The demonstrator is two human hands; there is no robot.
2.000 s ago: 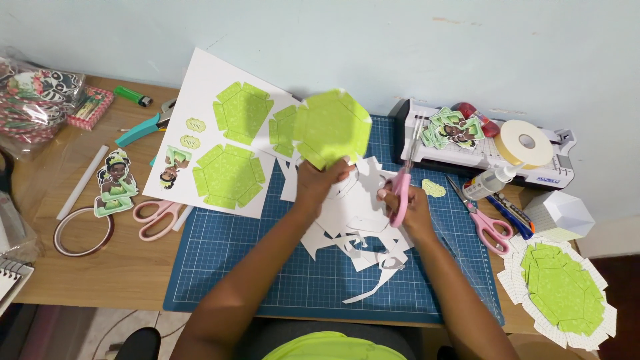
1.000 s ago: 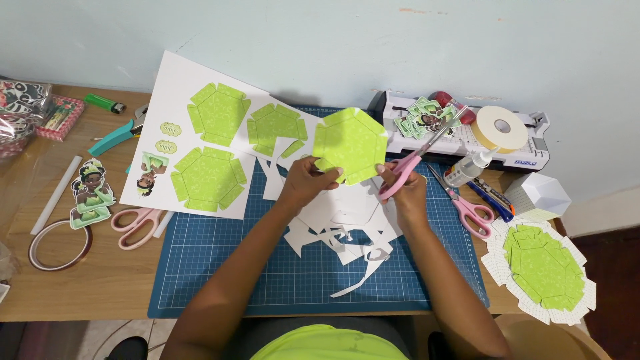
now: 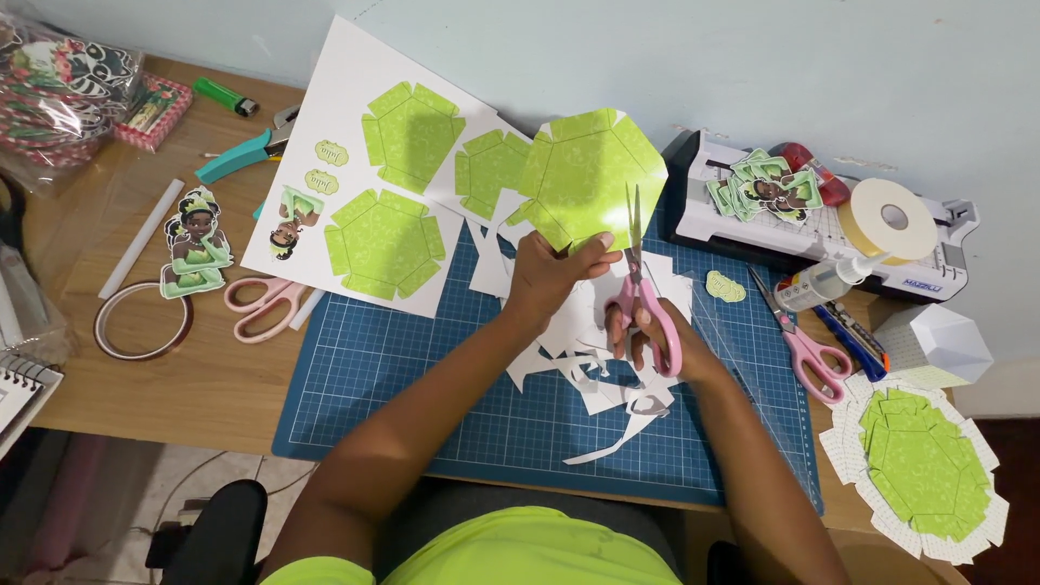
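Observation:
My left hand [image 3: 552, 280] pinches the lower edge of a green patterned paper cutout [image 3: 597, 175] with tabs along part of its rim. My right hand [image 3: 658, 337] has its fingers in the handles of pink scissors [image 3: 638, 284], whose blades point up at the cutout's lower right edge. White paper scraps [image 3: 569, 325] lie under both hands on the blue cutting mat [image 3: 382, 406]. To the left, a printed sheet [image 3: 309, 122] bears more green tabbed shapes and a cartoon figure.
A paper trimmer [image 3: 821, 244] at the right carries cutouts [image 3: 768, 191] and a tape roll [image 3: 890, 219]. Near it are a glue bottle [image 3: 821, 284], second pink scissors [image 3: 804, 349] and stacked green cutouts [image 3: 926, 471]. Further scissors [image 3: 272, 305] and a tape ring [image 3: 142, 321] lie left.
The scissors have come to point more upright, against the cutout's lower right edge. The cutout is tilted differently in my left hand.

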